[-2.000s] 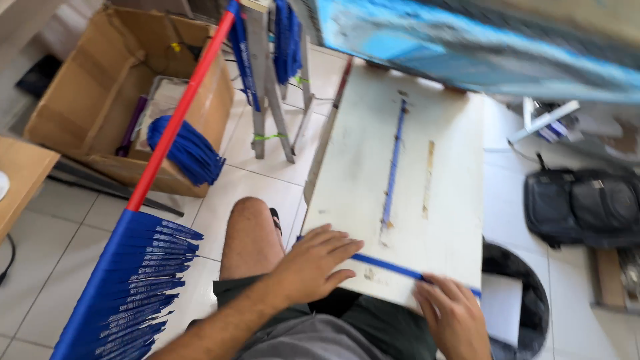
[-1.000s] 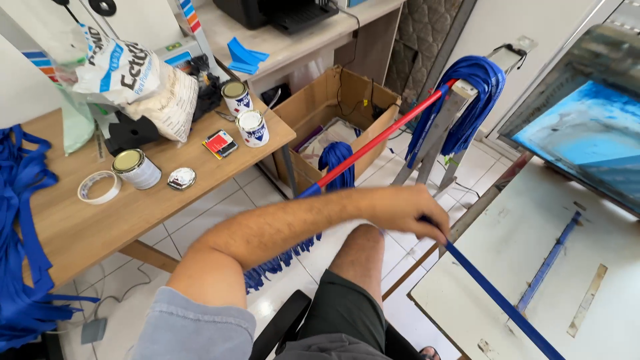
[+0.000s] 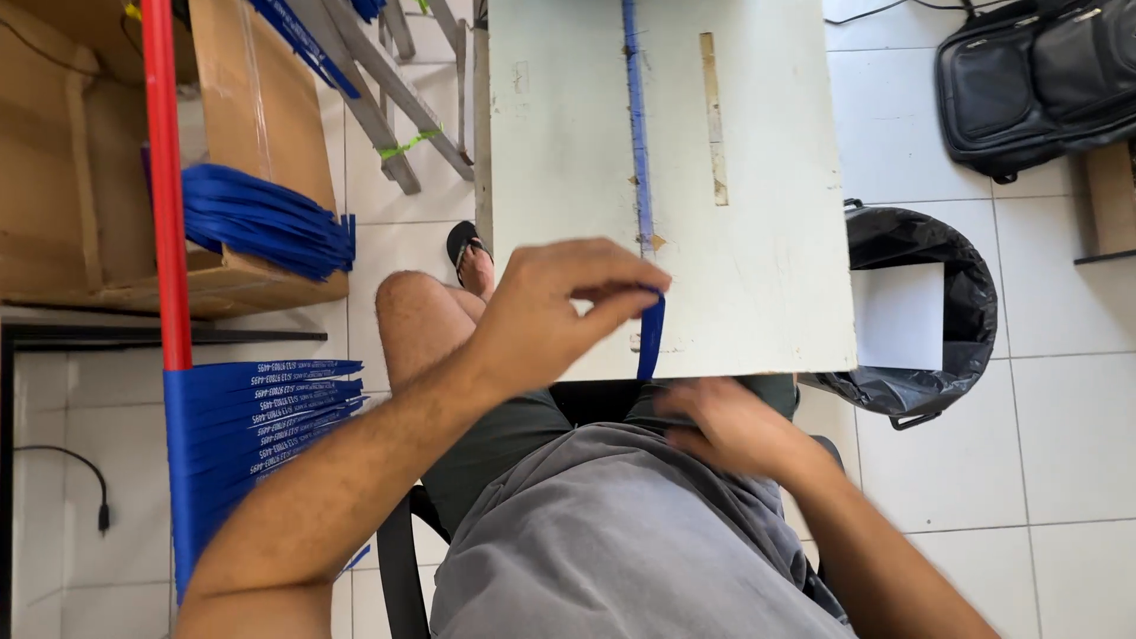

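My left hand (image 3: 568, 311) pinches the end of a blue ribbon (image 3: 652, 337) between thumb and fingertips, just above the near edge of a white board (image 3: 763, 266). The ribbon hangs from the fingers down past that edge. Close by, below the edge, my right hand (image 3: 728, 426) is blurred; whether it touches the ribbon's lower part cannot be told. A blue strip (image 3: 636, 115) runs lengthwise on the board, with a tan tape strip (image 3: 713, 115) to its right. Many printed blue ribbons (image 3: 266, 417) hang at the left from a red pole (image 3: 167, 195).
Behind the pole, a cardboard box (image 3: 257, 115) has a blue ribbon bundle (image 3: 257, 217) over its edge. A metal stepladder (image 3: 373, 98) stands left of the board. To the right are a bin lined with a black bag (image 3: 963, 311) and a black backpack (image 3: 1029, 80).
The view has swung from the side table back to the board. My left hand, by the stepladder one second ago with a blue ribbon, is now over the board's near edge. My right hand has come into view.
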